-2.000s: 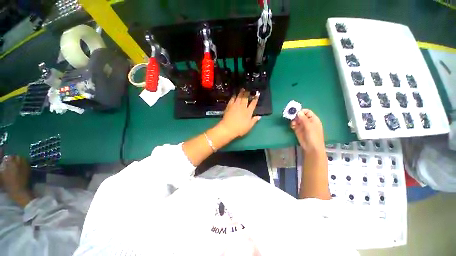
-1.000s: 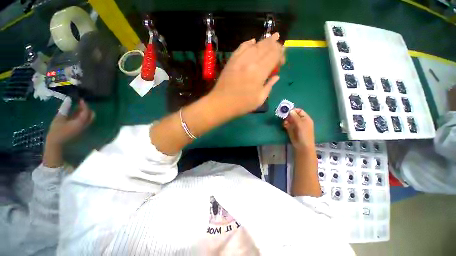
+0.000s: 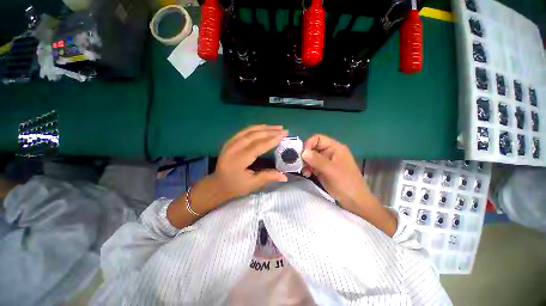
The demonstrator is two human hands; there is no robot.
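Observation:
A small squarish silver-white watch case assembly (image 3: 290, 154) with a dark round centre is held near my chest, at the bench's front edge. My right hand (image 3: 333, 165) grips its right side between thumb and fingers. My left hand (image 3: 248, 160) is around its left side, fingertips at its top corner and thumb near its lower edge. The black press fixture (image 3: 293, 77) stands behind my hands, with three red toggle clamp handles (image 3: 313, 36) hanging down. Whether its nests hold units is too dark to tell.
The upper parts tray (image 3: 507, 66) with dark units is at right, the lower parts tray (image 3: 437, 239) below it. A tape ring (image 3: 171, 25) and white paper (image 3: 187, 55) lie left of the fixture. A dark grid tray (image 3: 39, 132) is at far left.
My left hand has left the right clamp and come down to the case assembly. My right hand has brought it towards my chest. The view has shifted; the fixture appears higher.

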